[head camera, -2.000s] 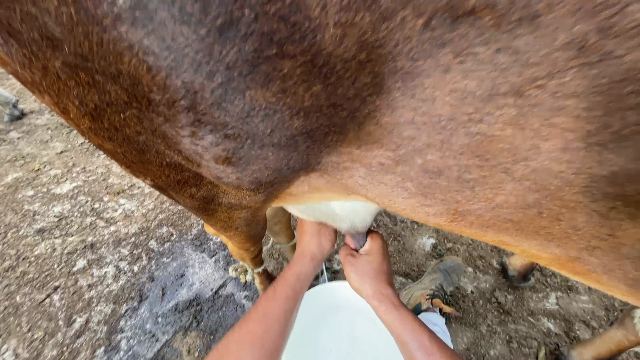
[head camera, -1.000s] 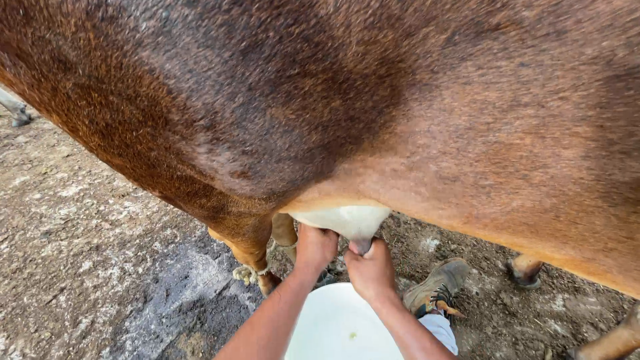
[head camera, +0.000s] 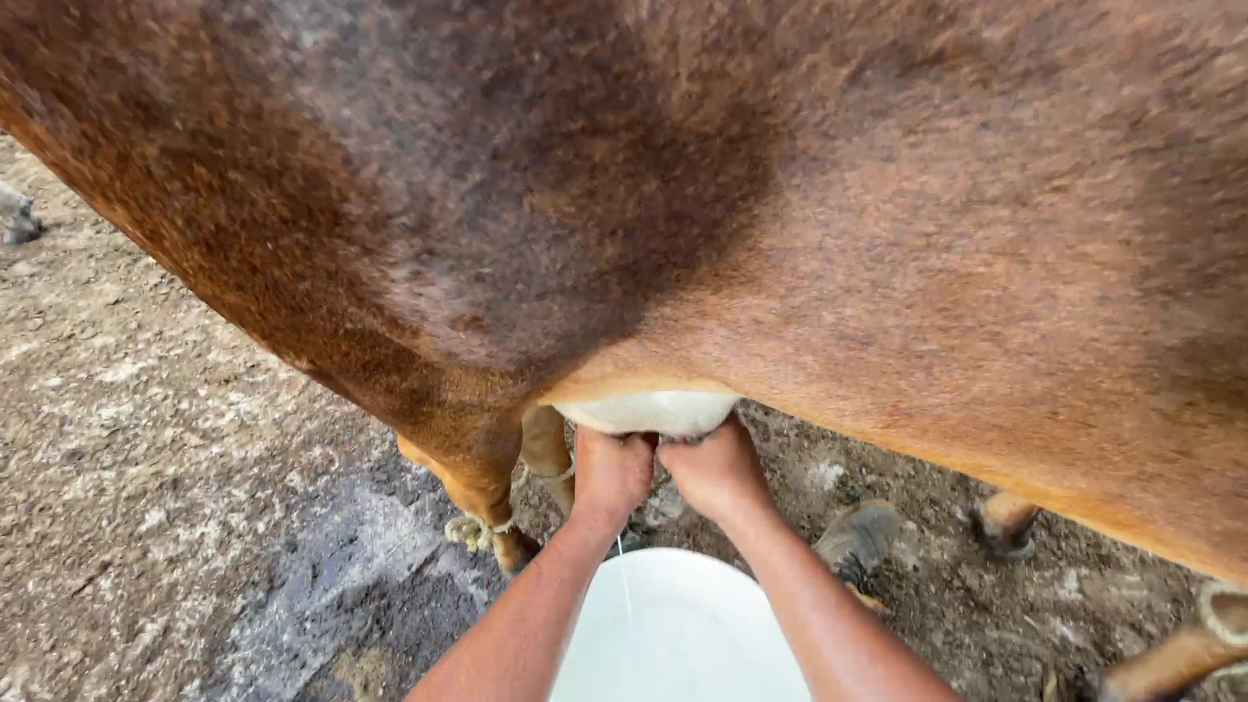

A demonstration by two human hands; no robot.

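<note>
A brown cow (head camera: 877,244) stands across the view, its pale udder (head camera: 663,411) low at the centre. Directly under the udder, my left hand (head camera: 612,473) is closed, with a thin stream of milk falling below it. Close beside it on the right, my right hand (head camera: 717,468) is closed against the udder's underside. The teats are hidden by my fingers. Below both hands, between my forearms, is a white bucket (head camera: 682,624), which the milk stream enters.
A rope (head camera: 478,531) is tied round the cow's hind leg (head camera: 483,478) at left. A boot (head camera: 858,541) stands right of the bucket. Further right are a hoof (head camera: 1006,526) and a leg with rope (head camera: 1170,663). Another animal's hoof (head camera: 19,219) shows far left, on dirt ground (head camera: 146,439).
My right hand has moved up against the udder; a teat seen above it earlier is now hidden. A milk stream shows now that was not visible one second ago.
</note>
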